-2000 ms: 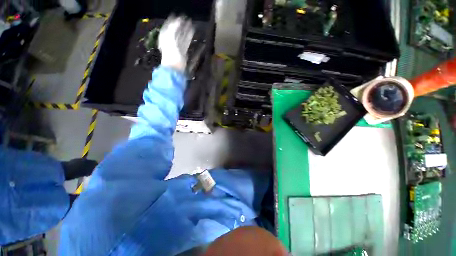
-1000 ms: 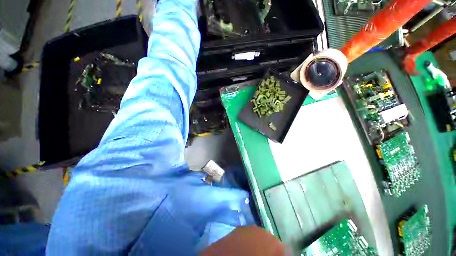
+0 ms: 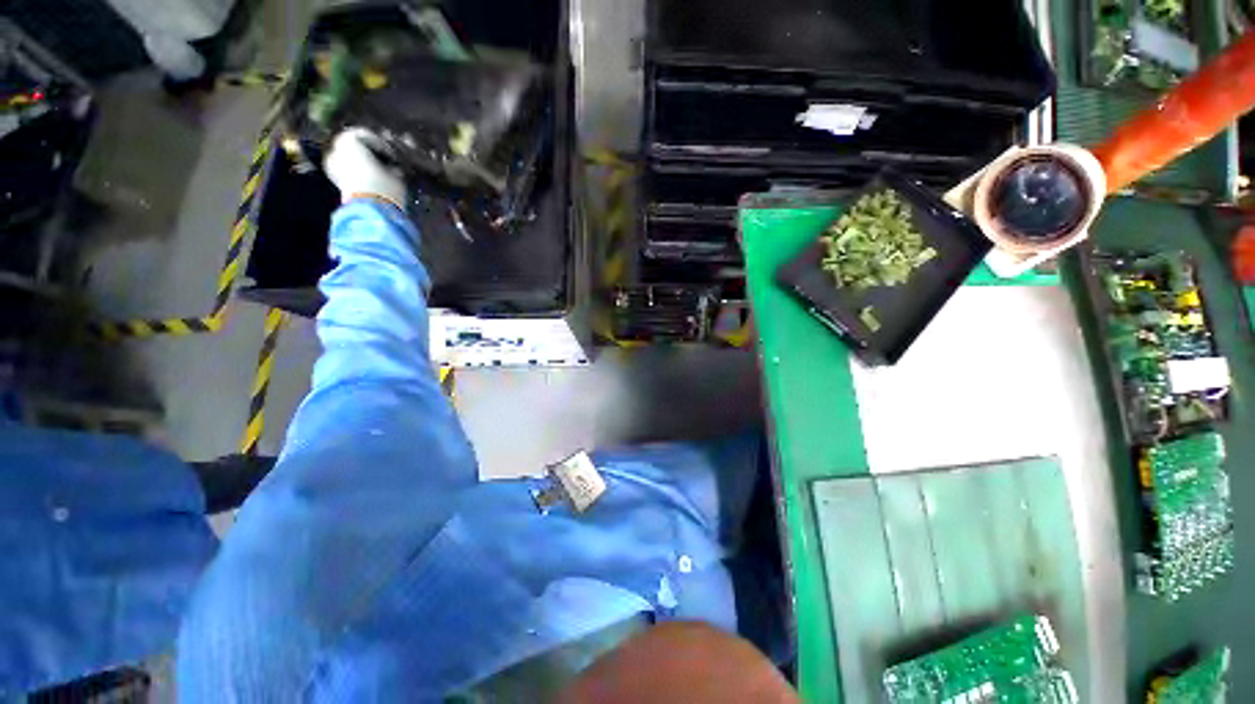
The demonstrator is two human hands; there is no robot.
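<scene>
My left hand [image 3: 366, 168], in a white glove, is at the top left and grips the lower left edge of a black carrier fixture [image 3: 475, 124]. The fixture is tilted and motion-blurred, with green and yellow parts showing on it. It is over a deep black bin [image 3: 496, 275] on the floor side; how far down it is cannot be told. My right hand is not in view. A green circuit board [image 3: 970, 666] lies on the grey-green mat [image 3: 984, 530] on the bench, cut off by the bottom edge.
Stacked black bins [image 3: 743, 138] stand beside the bench [image 3: 798, 413]. A tray of small green pieces [image 3: 929, 310] sits on its corner, near the orange duct [image 3: 1184, 117] and its round mouth. Boards [image 3: 1191, 516] lie along the line at right. Another person's blue garment [image 3: 90, 550] shows at left.
My left arm has swung left from the stacked bins to the floor-side bin, and the hand now holds a fixture. The parts seen in the top stacked bin no longer show there.
</scene>
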